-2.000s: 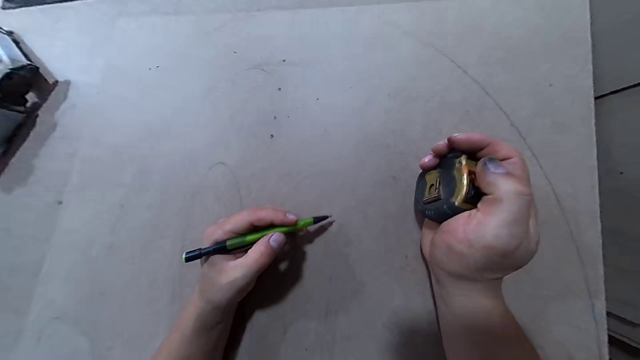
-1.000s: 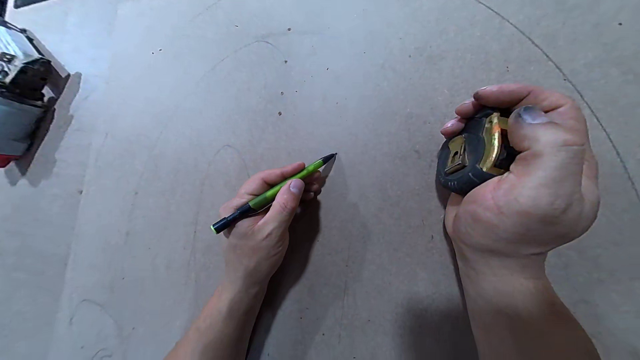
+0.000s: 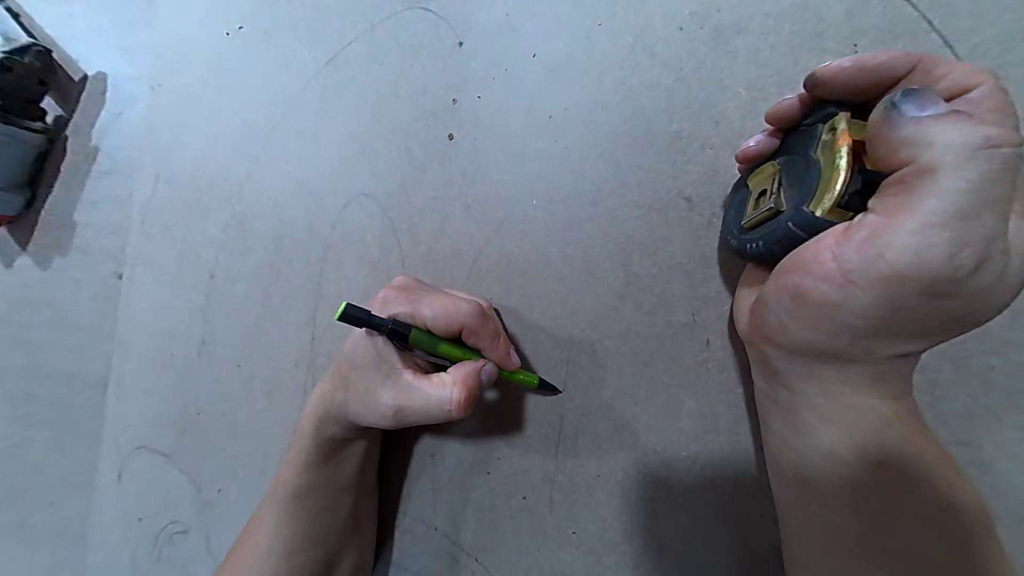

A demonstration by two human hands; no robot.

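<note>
My left hand (image 3: 436,352) holds a green and black mechanical pencil (image 3: 444,347), its tip pointing right and down at the surface of a large pale board (image 3: 608,264). A faint straight line runs close by the tip. At the right, my right hand (image 3: 904,192) is closed around a black and yellow tape measure (image 3: 788,188), whose metal belt clip faces up. No blade is seen out of the case. Curved pencil marks (image 3: 364,196) show on the board above and left of my left hand.
At the upper left edge lies a partly cut-off grey and black object (image 3: 24,128), perhaps a tool, casting a shadow. Small dark specks and holes (image 3: 450,137) dot the board. Part of a darker arc (image 3: 932,28) is drawn at the top right.
The pencil pointed up and right a second ago; now its tip points down and right, lower on the board. My right hand still holds the tape measure. The view has moved closer to the board.
</note>
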